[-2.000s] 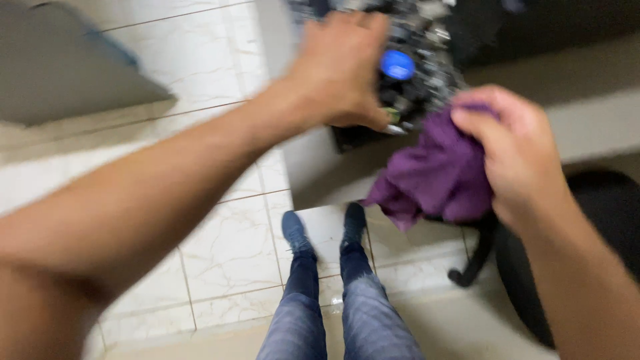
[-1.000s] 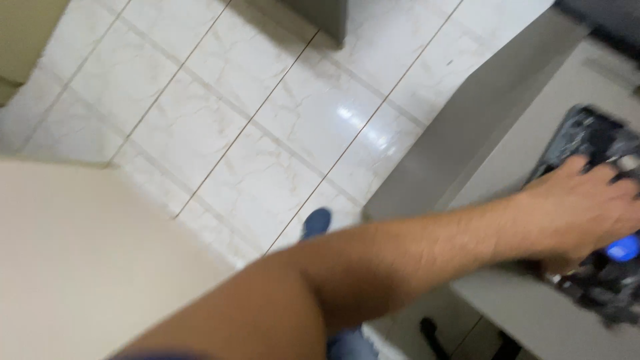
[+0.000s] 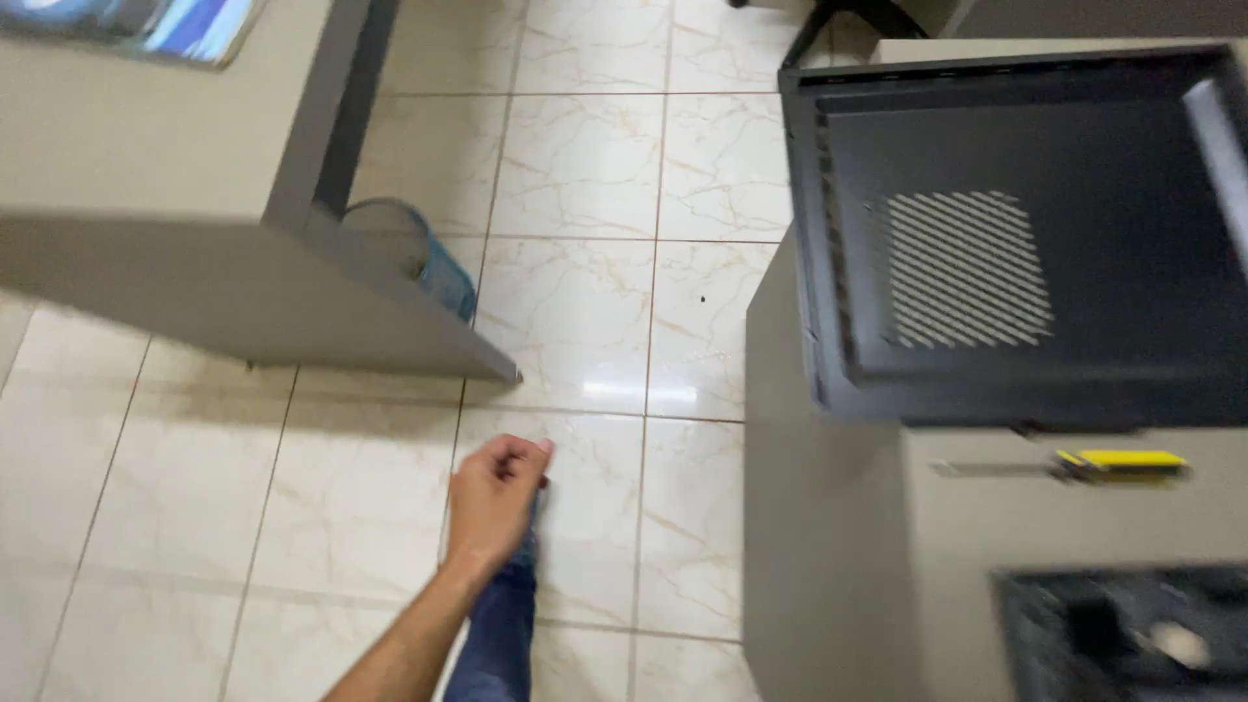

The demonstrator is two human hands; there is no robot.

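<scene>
My left hand (image 3: 497, 502) hangs over the tiled floor, its fingers loosely curled and nothing visible in them. My right hand is out of view. At the right, a black metal computer case panel with a vent grid (image 3: 1121, 224) lies on a grey desk (image 3: 975, 526). Just below the panel rests a screwdriver with a yellow and black handle (image 3: 1126, 466). A dark, blurred piece of computer hardware (image 3: 1072, 634) sits in the lower right corner, partly cut off by the frame.
Another grey desk (image 3: 146, 136) stands at the upper left, with a glossy printed item (image 3: 190, 29) on it. Behind its side panel is a bluish transparent bin (image 3: 444, 278). Black chair legs (image 3: 829, 24) show at the top. Tiled floor runs between the desks.
My left hand has left the computer parts and is now over the floor. My right hand, holding a purple cloth two seconds ago, is out of view. The view has swung strongly.
</scene>
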